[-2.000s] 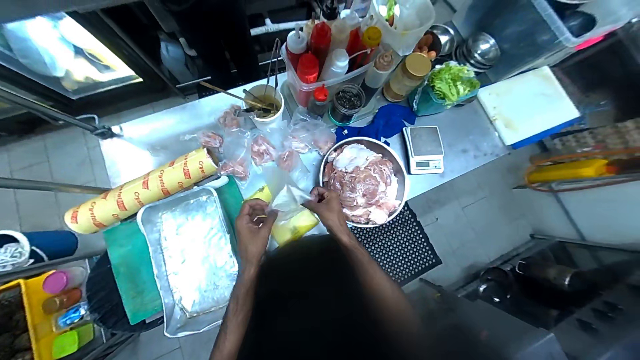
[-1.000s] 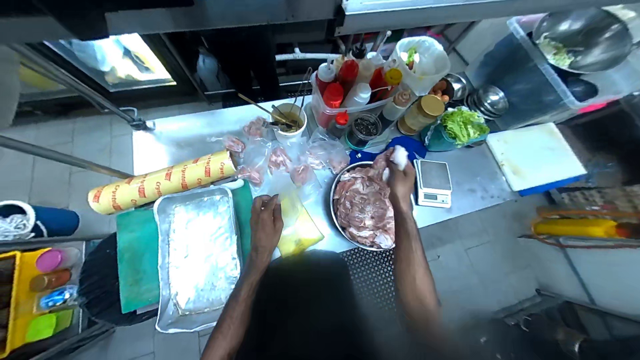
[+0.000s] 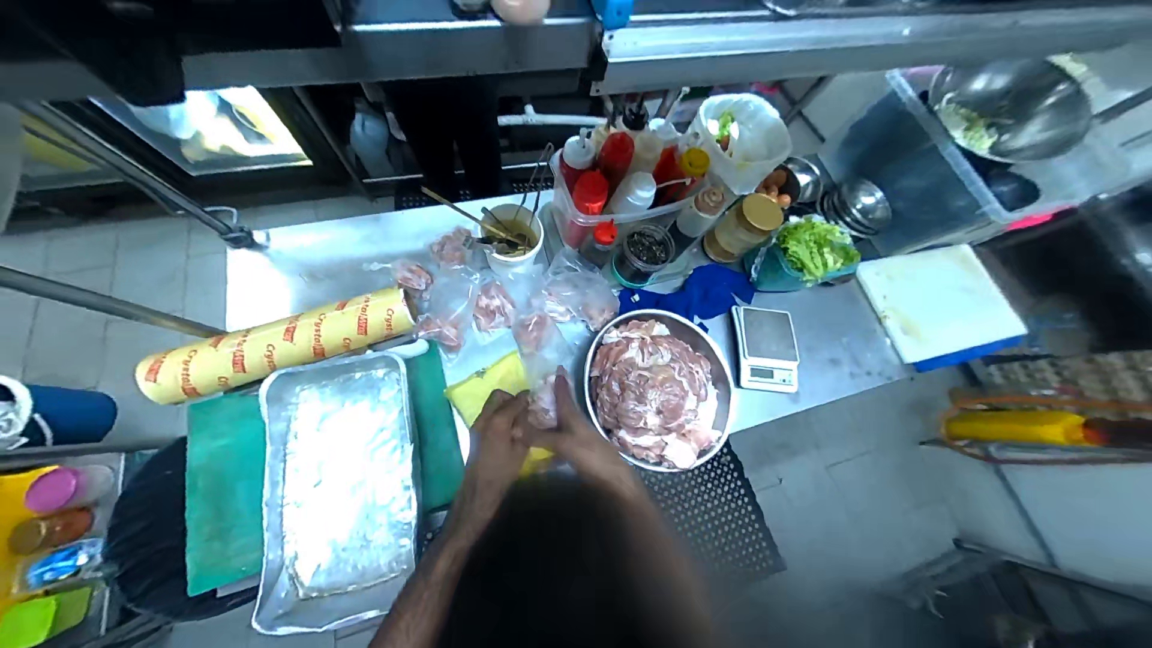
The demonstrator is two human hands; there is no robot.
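Note:
My left hand and my right hand meet over a yellow pack lying on the steel table. Between them they hold a clear plastic bag with raw meat inside. Just right of my right hand stands a round metal bowl heaped with raw meat. Several knotted bags of meat lie behind my hands, near a white tub with utensils. A small digital scale stands to the right of the bowl.
On the left, a metal tray rests on green cutting boards, beside a large cling film roll. Squeeze bottles fill a plastic bin at the back. Lettuce and a white cutting board are at the right.
My right hand has left the bowl, where it was gripping meat a second ago, and joined my left hand. A bag with meat is now between both hands.

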